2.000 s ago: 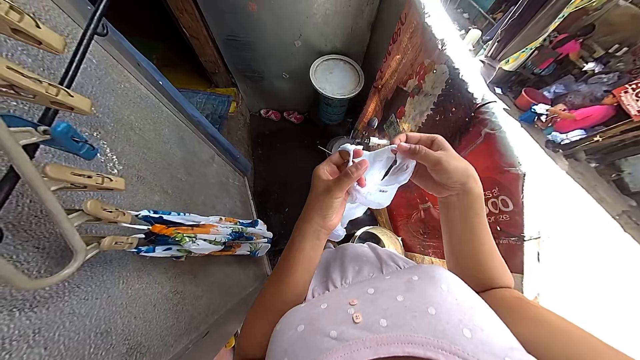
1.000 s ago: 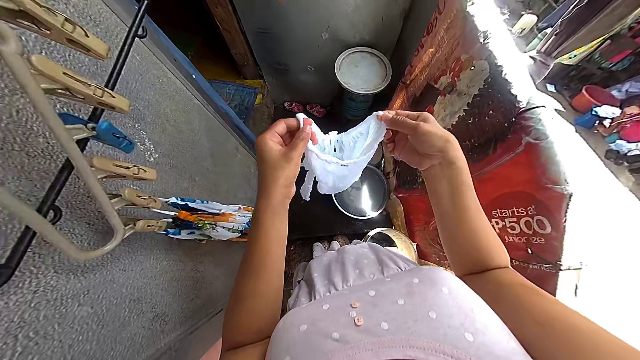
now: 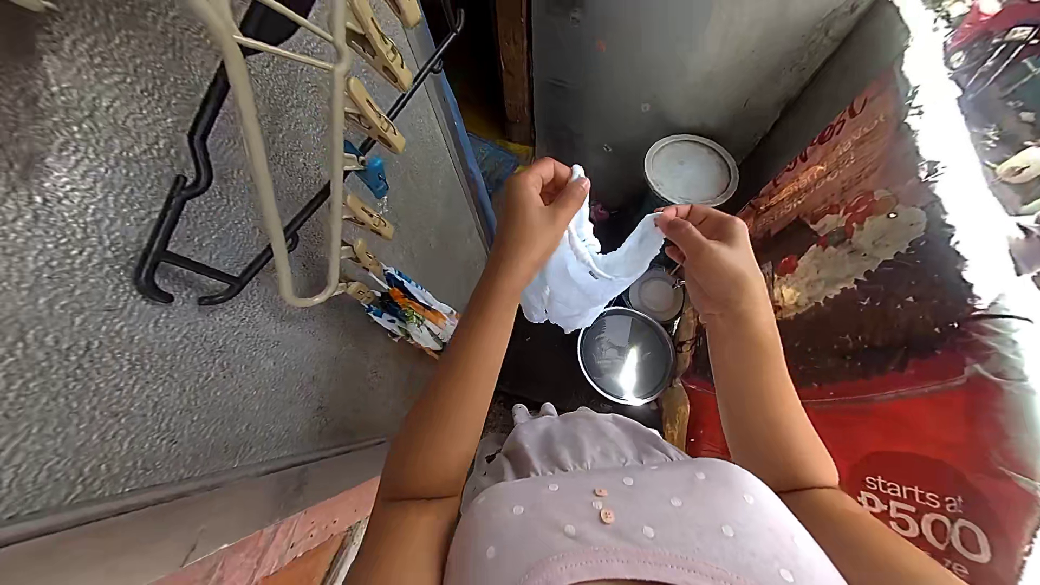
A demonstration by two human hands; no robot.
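A small white cloth garment (image 3: pixel 581 276) hangs between my two hands, its upper edge sagging in a curve. Thumb and fingers of my left hand (image 3: pixel 540 207) pinch one corner, and my right hand (image 3: pixel 711 252) pinches the opposite corner. Below the garment stands a round metal basin (image 3: pixel 626 356) with a bright reflection in it. Left of my hands, wooden clothespins (image 3: pixel 374 115) and a blue clothespin (image 3: pixel 374 176) hang from a rack, with a patterned cloth (image 3: pixel 414 313) clipped under them.
A black plastic hanger (image 3: pixel 203 154) and a beige hanger frame (image 3: pixel 260 162) hang by the rough grey wall (image 3: pixel 97 366). Ahead stands a lidded bucket (image 3: pixel 691 170), with a smaller round container (image 3: pixel 656 295) nearer. A red printed tarpaulin (image 3: pixel 853 431) lines the right side.
The garment was bunched in my hands two seconds ago and now hangs spread between them. The view has swung left, bringing more of the hangers into sight.
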